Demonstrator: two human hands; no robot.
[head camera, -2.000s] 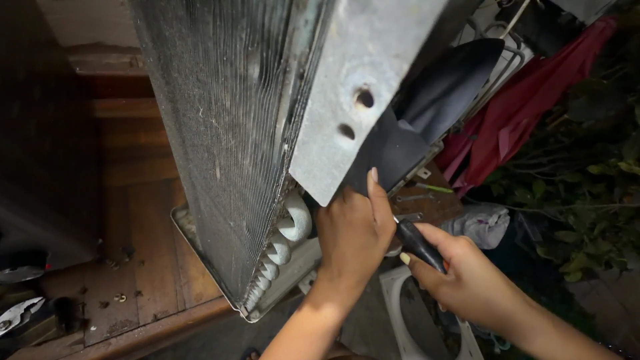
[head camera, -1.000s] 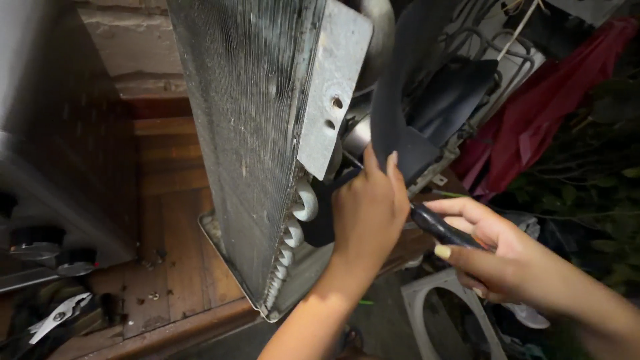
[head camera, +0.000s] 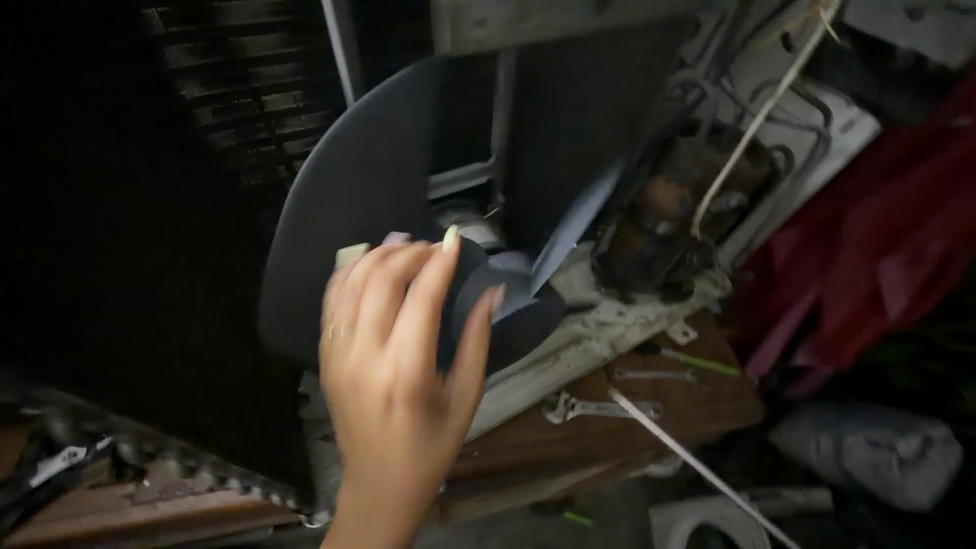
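My left hand (head camera: 400, 343) is at the dark plastic fan (head camera: 343, 191), with bent fingers and thumb about its hub. The hand and hub are blurred, and the palm side is hidden. One broad blade rises behind the fingers; another, seen nearly edge-on (head camera: 576, 229), stands right of the thumb. The fan sits inside an opened outdoor air-conditioner unit, between the dark finned coil (head camera: 168, 305) on the left and a rusty, dark compressor (head camera: 663, 206) on the right. My right hand is out of view.
An adjustable wrench (head camera: 602, 408), a smaller wrench (head camera: 656, 374) and a green-shafted tool (head camera: 705, 361) lie on the wooden surface (head camera: 717, 396) beside the metal base. Pliers (head camera: 61, 463) are at lower left. A cord (head camera: 701, 469) hangs at lower right; red cloth (head camera: 877, 259) is at right.
My right hand, earlier holding a black-handled tool, has left the view. My left hand has moved from beside the coil's metal end plate to the fan hub. The view has shifted toward the unit's inside.
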